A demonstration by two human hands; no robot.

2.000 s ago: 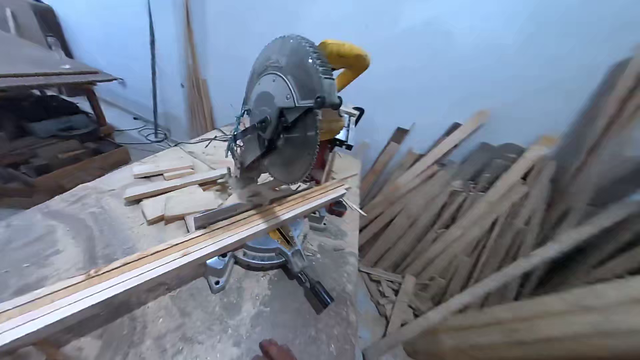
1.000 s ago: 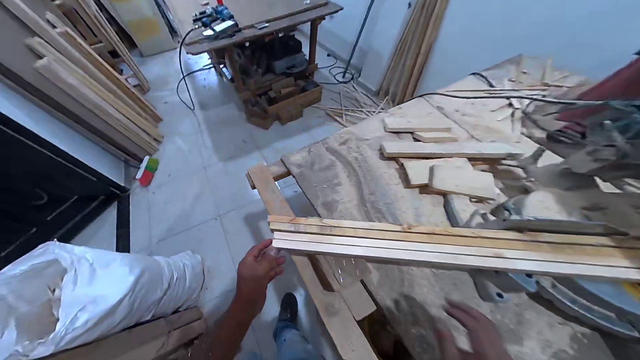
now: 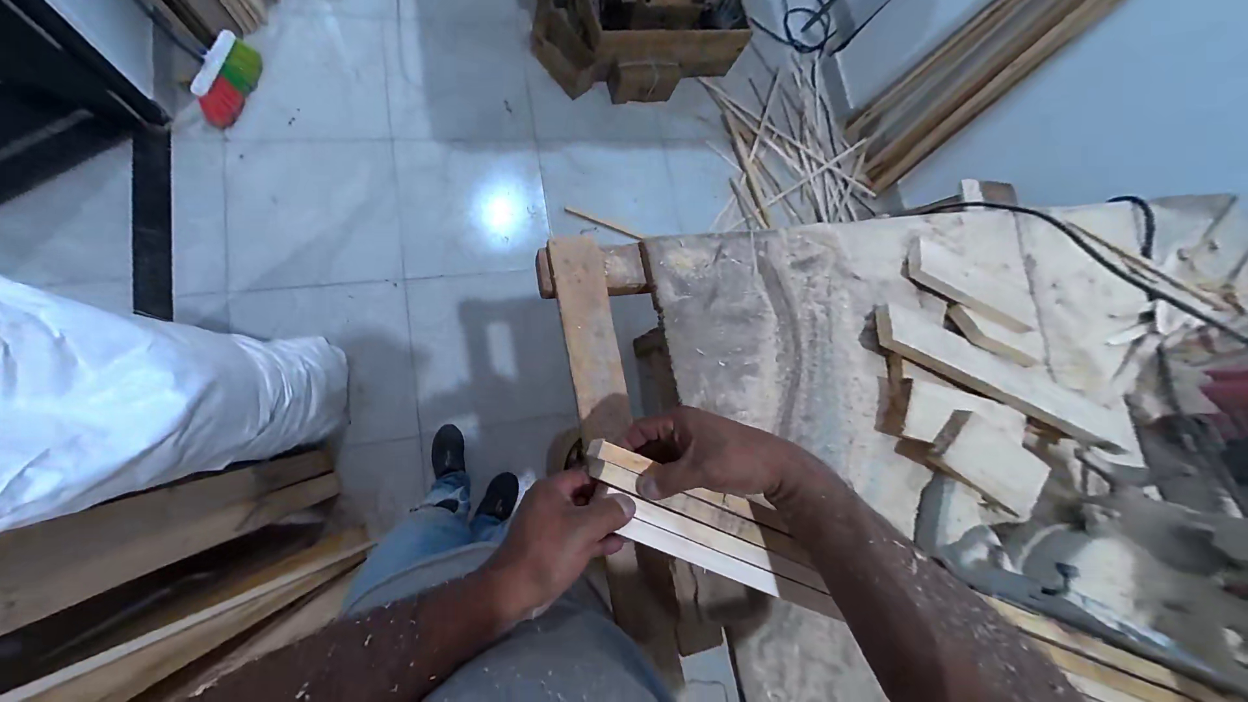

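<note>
Several long wooden strips point(image 3: 726, 548) lie side by side, running from my hands to the lower right, partly under my right forearm. My left hand point(image 3: 561, 531) pinches the near edge of their end between thumb and fingers. From above and the far side, my right hand point(image 3: 707, 453) grips the same end, its thumb on the upper face. The strips' ends look roughly flush. Wood dust and chips speckle both forearms. Only a blurred grey metal part of the miter saw point(image 3: 1063, 585) shows at the lower right.
Cut wood offcuts point(image 3: 1004, 375) and a black cable point(image 3: 1102, 255) lie on the dusty worktable point(image 3: 721, 322). A wooden plank point(image 3: 588, 336) extends beside its left edge. At left, a white sack point(image 3: 166, 390) rests above stacked boards point(image 3: 146, 551). Thin wood scraps point(image 3: 790, 146) litter the floor beyond.
The view has swung left and down from the saw. My right hand has come from beside the strips onto their end, where my left hand was a second ago.
</note>
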